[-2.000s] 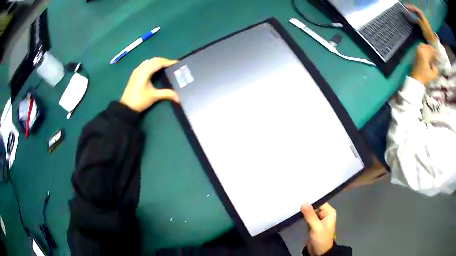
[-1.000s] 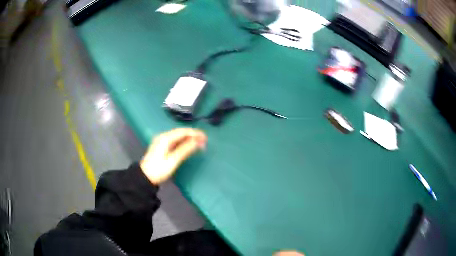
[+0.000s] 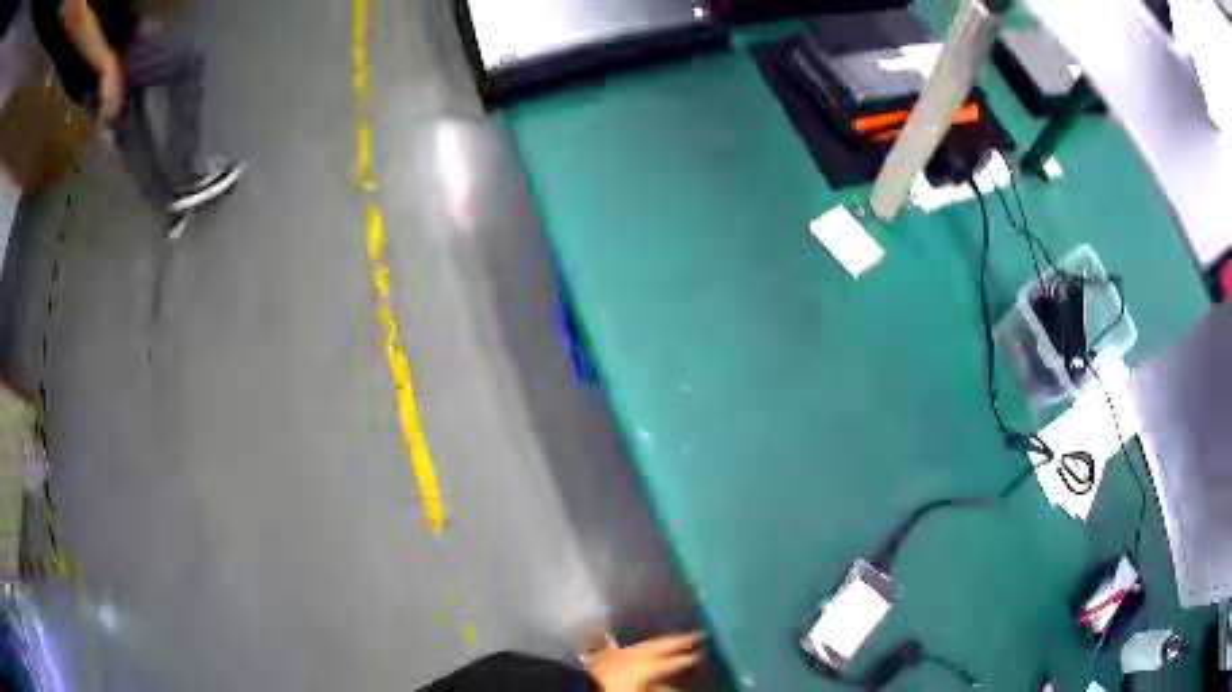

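My left hand (image 3: 651, 662) is at the bottom edge of the picture, partly cut off, by the near edge of the green bench (image 3: 676, 338). Its fingers stretch to the right and hold nothing that shows. A black power adapter with a white label (image 3: 851, 616) lies on the bench to the right of this hand, apart from it, with its black cable leading up and right. My right hand is out of the picture.
A clear plastic box (image 3: 1040, 354) holds black cables, beside white paper (image 3: 1081, 439). A grey post (image 3: 932, 115) stands near stacked dark devices with orange (image 3: 878, 81). A laptop (image 3: 581, 34) lies at the far end. A person (image 3: 149, 102) is on the grey floor.
The view has swung left, away from the laptop that both hands held at first. The left hand has left it and now shows at the bottom edge; the right hand has gone out of view.
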